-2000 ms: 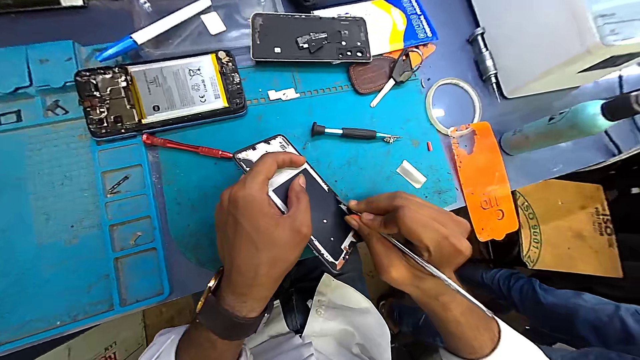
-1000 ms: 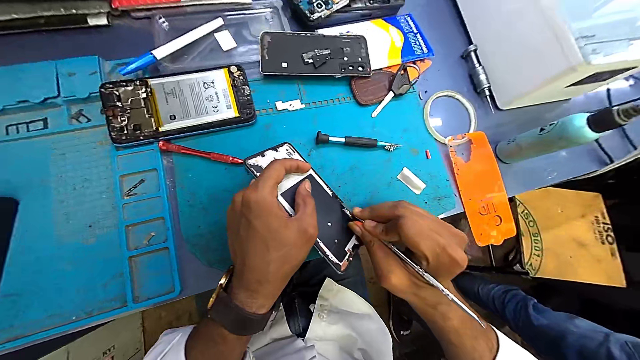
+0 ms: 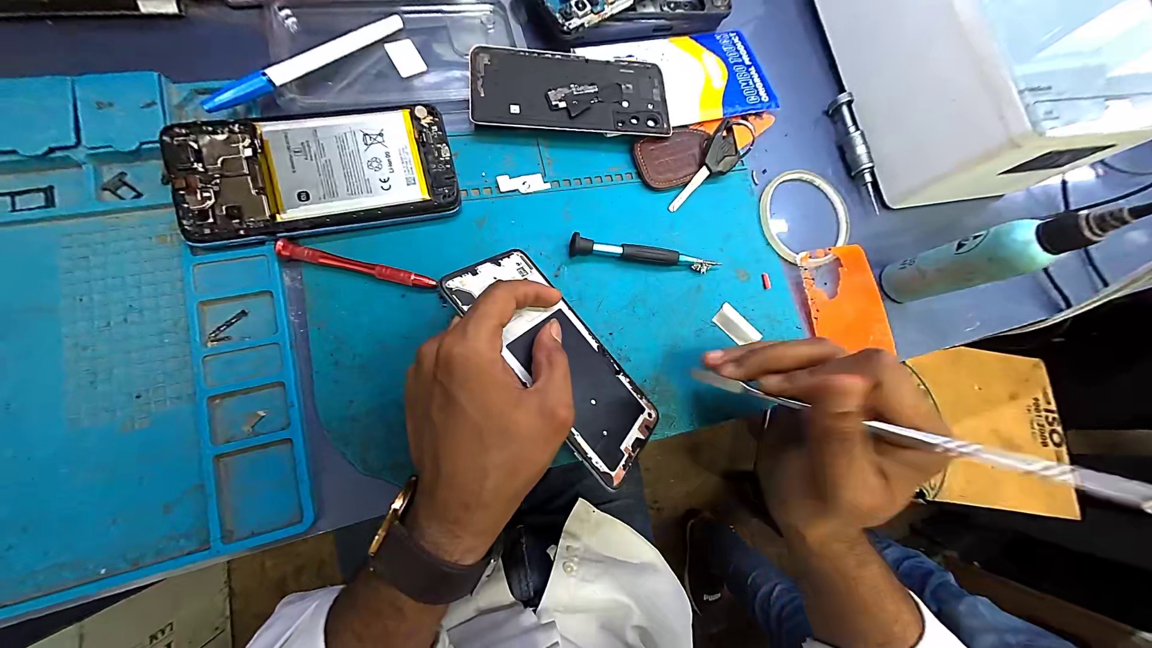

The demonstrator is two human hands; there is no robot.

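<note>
A phone frame [image 3: 594, 396] with a dark inner panel lies tilted at the near edge of the blue silicone mat [image 3: 378, 378]. My left hand [image 3: 490, 387] rests over it, with index finger and thumb on its upper part. To the right of the frame, my right hand [image 3: 846, 432] is raised and blurred, holding a long thin metal tool [image 3: 972, 447] whose flat tip points left, apart from the frame. A red pen-like tool [image 3: 360, 265] touches or nearly touches the frame's upper left corner. A black-handled screwdriver [image 3: 643, 253] lies above the frame with small screws at its tip.
An opened phone with its battery [image 3: 346, 166] and a phone back cover [image 3: 569, 90] lie at the back. Nearby are a marker [image 3: 306, 63], a key [image 3: 693, 189], a tape roll [image 3: 765, 220], an orange piece [image 3: 846, 301], a teal bottle [image 3: 967, 261] and a parts tray [image 3: 297, 405].
My right hand, with the thin metal tool, has moved away from the phone frame's right edge, out to the right. My left hand stays on the frame.
</note>
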